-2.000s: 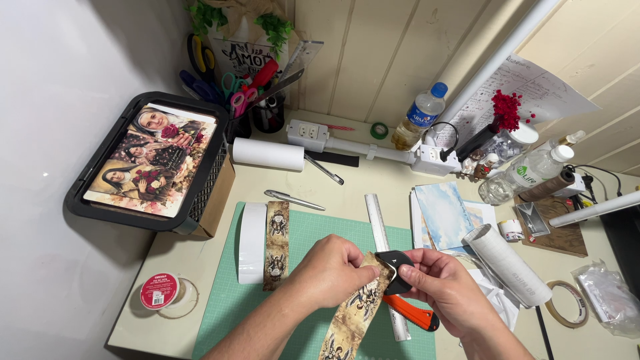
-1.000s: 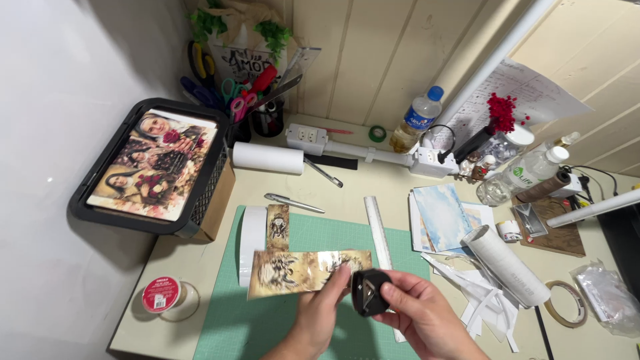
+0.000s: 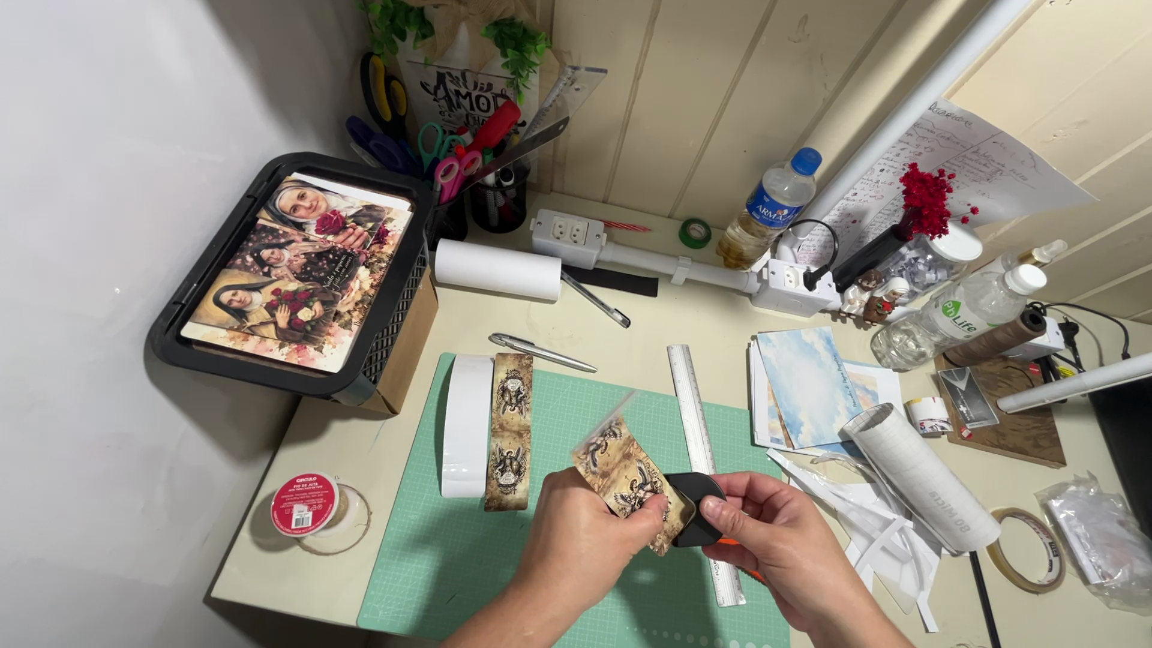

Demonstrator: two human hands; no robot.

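My left hand (image 3: 585, 540) holds a printed, brown patterned paper strip (image 3: 630, 472) above the green cutting mat (image 3: 576, 396). A small black tool (image 3: 697, 510), perhaps a corner punch, is in my right hand (image 3: 774, 540), with one end of the strip at its opening. Beneath the hands lies a metal ruler (image 3: 691, 396). An orange object, partly hidden by my right hand, lies beside the ruler. Another printed strip (image 3: 511, 432) and a white strip (image 3: 468, 427) lie side by side on the mat's left part.
Pens (image 3: 543, 352) and a white paper roll (image 3: 498, 268) lie behind the mat. A black basket (image 3: 396, 270) with printed pictures stands at left, near a roll of jute thread (image 3: 304, 504). Paper scraps (image 3: 886, 531), a cardboard tube (image 3: 927, 477), a tape roll (image 3: 1026, 549) and bottles (image 3: 958, 315) are on the right.
The held strip, which lay level across the mat one second ago, is now tilted, with an end at the black tool. Both hands have come together around them.
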